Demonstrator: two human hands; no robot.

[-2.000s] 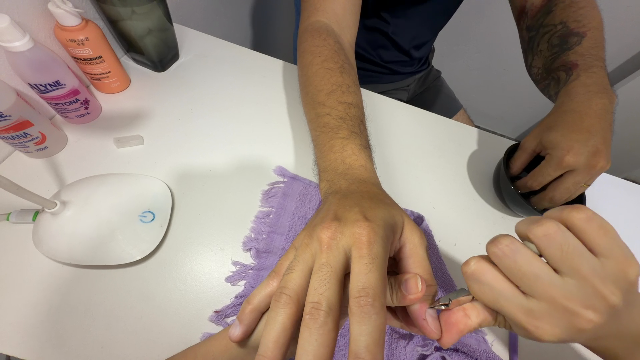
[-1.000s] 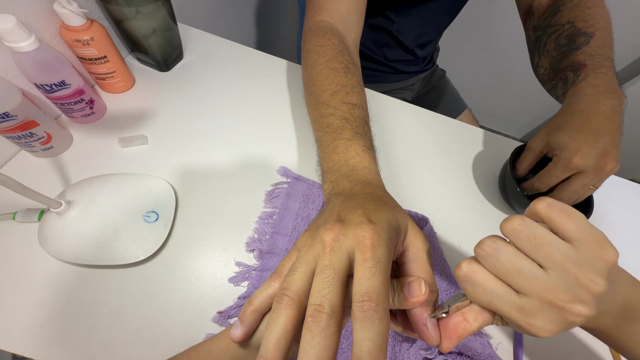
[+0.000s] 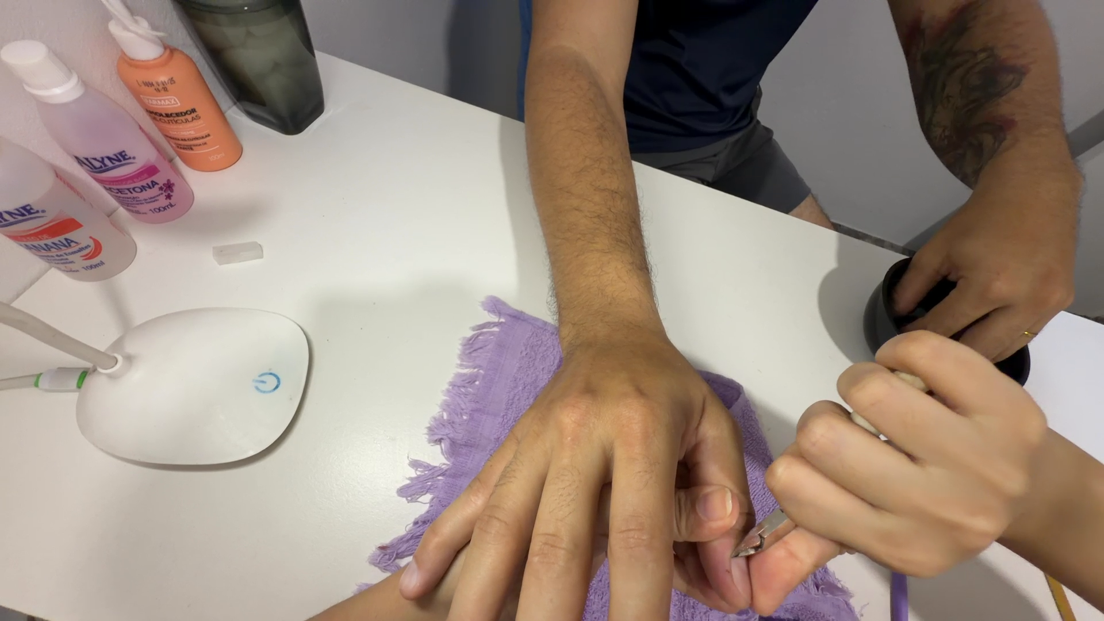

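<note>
My right hand (image 3: 914,474) is closed around a metal cuticle nipper (image 3: 762,532), whose tip touches the thumbnail edge of another person's hand (image 3: 595,448). That hand lies palm down, fingers spread, over a purple fringed towel (image 3: 509,371). Beneath it is my left hand (image 3: 709,511), mostly hidden; its thumb presses on the side of the person's thumb, and its forearm shows at the bottom edge. The person's other hand (image 3: 1000,267) has its fingers in a black bowl (image 3: 881,315) at the right.
A white lamp base (image 3: 190,388) with a flexible neck stands at the left. Behind it are two labelled plastic bottles (image 3: 129,164) (image 3: 65,228), an orange pump bottle (image 3: 185,112) and a dark translucent container (image 3: 259,69). A small white block (image 3: 238,253) lies on the white table (image 3: 397,224).
</note>
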